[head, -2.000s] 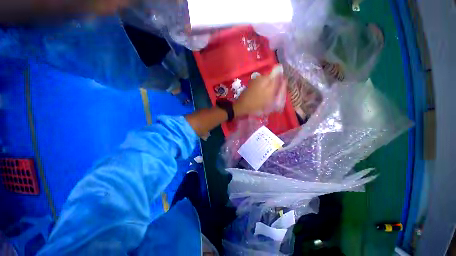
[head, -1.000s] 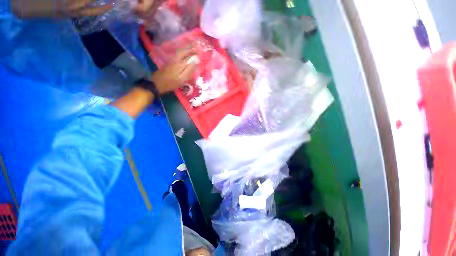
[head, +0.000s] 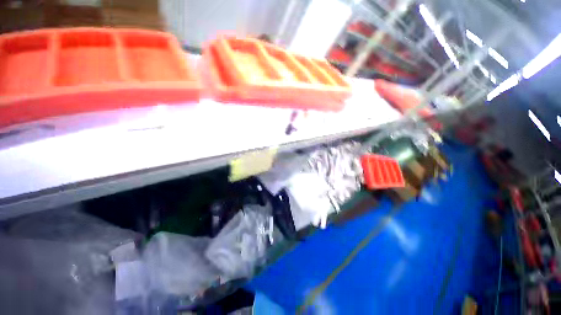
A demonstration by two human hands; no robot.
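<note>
Neither of my hands is in the picture. Nearest in front, clear plastic bags (head: 175,261) lie on the lower shelf at the bottom left, with a white paper label (head: 129,280) among them. A heap of white parts (head: 335,178) lies further along the shelf, beside a small red divided tray (head: 382,171). Dark items (head: 280,212) lie between the bags and the heap. The picture is blurred.
Two red-orange divided trays, one at the left (head: 92,61) and one near the middle (head: 277,71), stand on the white tabletop (head: 203,132). A yellow paper sheet (head: 253,163) hangs at its edge. Blue floor (head: 369,258) and shelving lie to the right.
The view has swung up and along the bench. My forearm and hand, earlier over the red tray of white parts, have left the picture, and so has that tray.
</note>
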